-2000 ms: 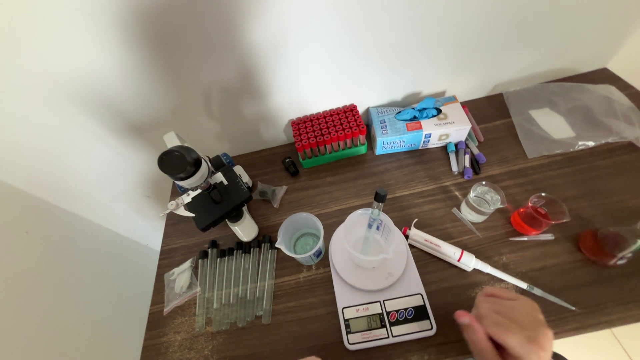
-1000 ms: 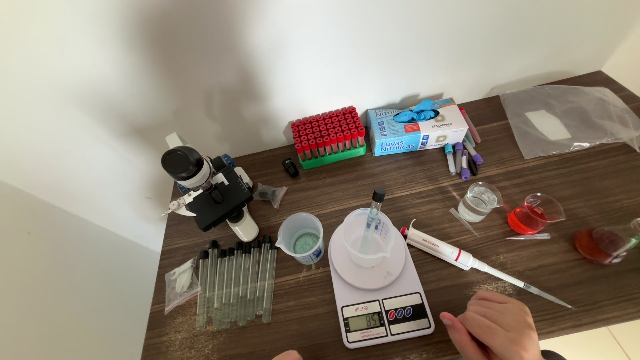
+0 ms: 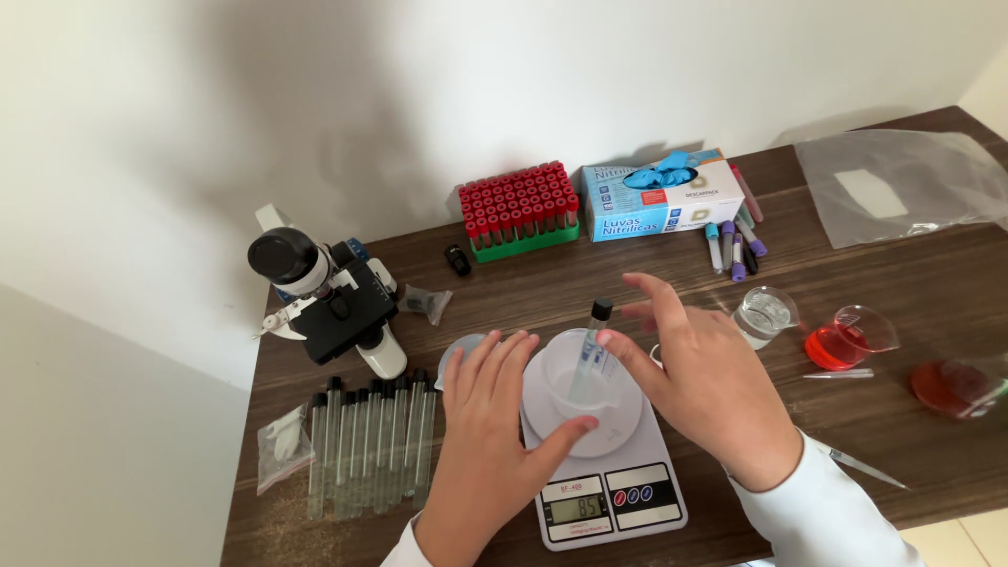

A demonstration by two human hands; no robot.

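A white digital kitchen scale [image 3: 669, 465] carries a translucent plastic beaker [image 3: 563, 370], and a glass tube with a black cap [image 3: 587, 358] leans inside it. My left hand [image 3: 492, 433] is over the scale's left side, fingers spread, partly covering a second plastic beaker [image 3: 457, 354]. My right hand [image 3: 701, 370] is at the beaker's right with thumb and fingers apart around the capped tube, the thumb close to it; whether it touches is unclear. Neither hand holds anything. A pipette [image 3: 866, 466] is mostly hidden under my right hand and sleeve.
At left are a microscope [image 3: 339, 299], several black-capped glass tubes [image 3: 378, 441] and a small bag [image 3: 283, 449]. Behind are a rack of red-capped tubes [image 3: 524, 209] and a glove box [image 3: 661, 197]. At right stand a clear-liquid beaker [image 3: 764, 315], a red-liquid beaker [image 3: 843, 342] and a dark-red flask [image 3: 949, 386].
Both hands have moved up over the scale, the right from near the pipette and the left from the bottom edge. The capped tube still leans in the beaker.
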